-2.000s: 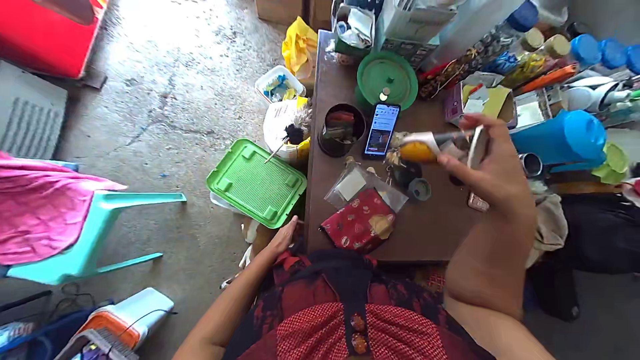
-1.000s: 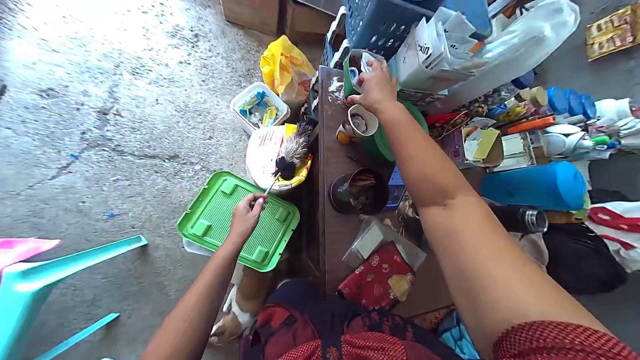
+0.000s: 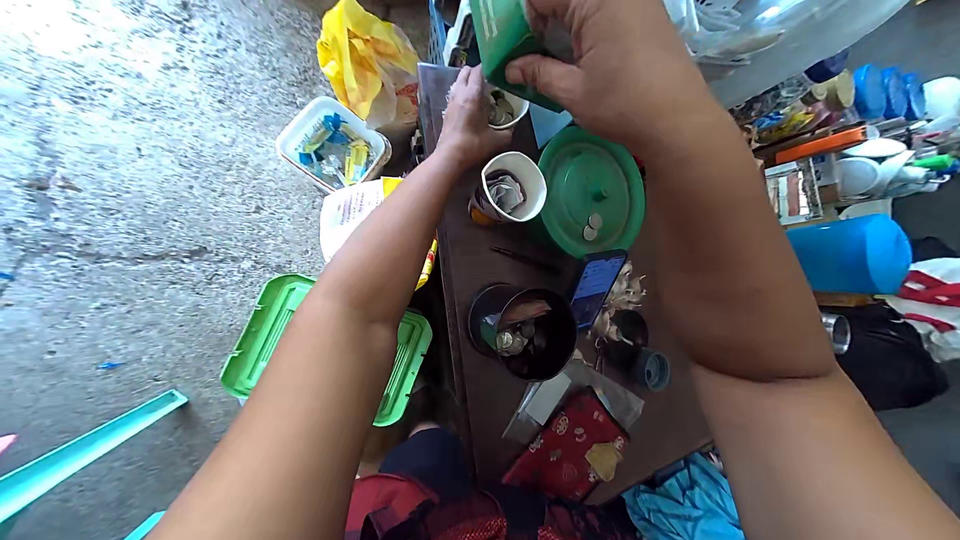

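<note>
My right hand (image 3: 577, 60) grips a green container (image 3: 506, 45) above the far end of the brown table. Beside it, my left hand (image 3: 469, 112) is at a paper cup with coins (image 3: 504, 109); its fingers are partly hidden, so its hold is unclear. Nearer stands a paper cup holding folded banknotes (image 3: 517, 187). A green round lid (image 3: 592, 180) bears several coins. A black container with coins inside (image 3: 525, 330), a lit smartphone (image 3: 598, 289) and a red patterned pouch (image 3: 566, 450) are closer to my body.
Left of the table are a green-lidded box (image 3: 259, 330), a white tub of wrappers (image 3: 330, 142) and a yellow plastic bag (image 3: 360, 60). A blue cylindrical container (image 3: 851, 253) lies at right, beside crowded goods. Garlic (image 3: 619, 300) lies by the phone.
My left hand has left the feather duster's handle near the green-lidded box and moved to the table's far end. My right hand now has the green container lifted. The view is closer to the table.
</note>
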